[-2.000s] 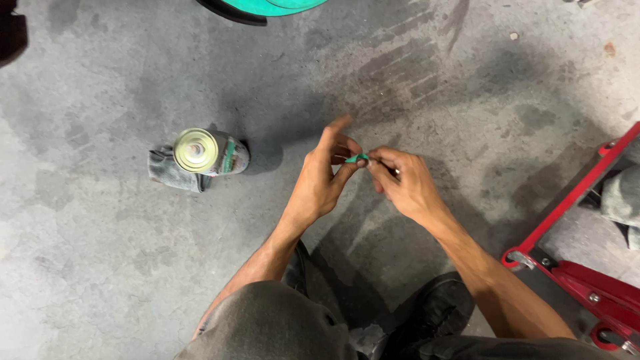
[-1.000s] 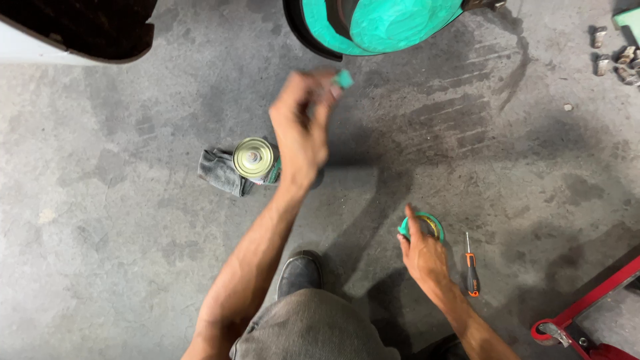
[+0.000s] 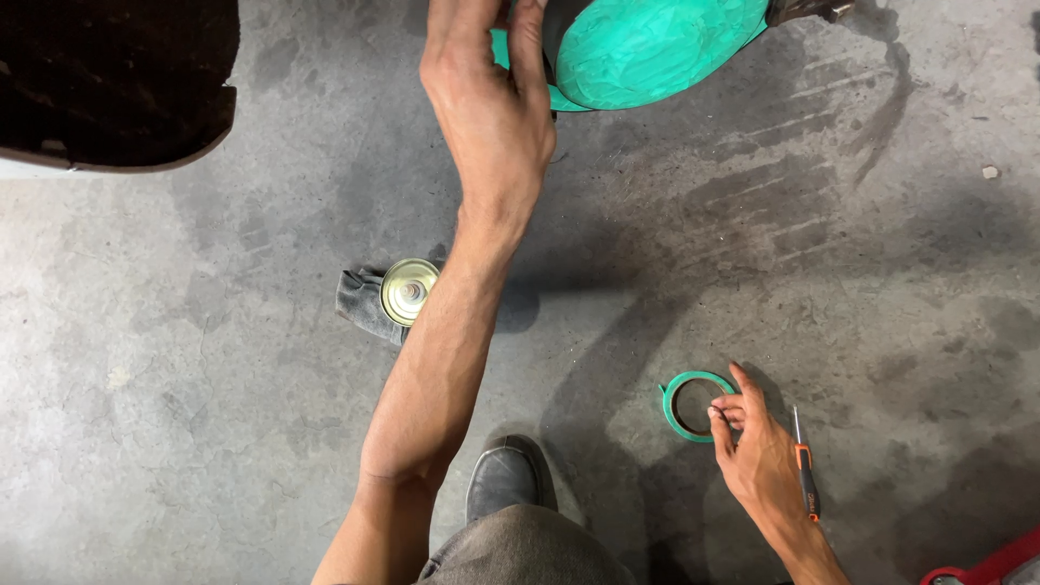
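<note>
My left hand (image 3: 496, 89) reaches to the top edge, at the rim of a round part covered in green masking tape (image 3: 662, 53). Its fingertips are partly cut off by the frame, so what they hold cannot be told. At the lower right, my right hand (image 3: 756, 443) is beside a roll of green masking tape (image 3: 674, 422) on the concrete floor, its fingers apart and overlapping the roll's right side. Just right of that hand lies a screwdriver (image 3: 804, 471) with a black and orange handle.
A metal can (image 3: 404, 292) stands on a grey cloth (image 3: 361, 305), partly hidden by my left forearm. A dark curved panel (image 3: 114, 81) fills the upper left corner. My shoe (image 3: 508, 479) is at the bottom middle. A red metal frame (image 3: 991, 565) enters at the lower right.
My hands, together around a small green piece two seconds ago, are now apart. My left hand has moved forward to the taped part; one second ago it carried a green piece. The view has shifted.
</note>
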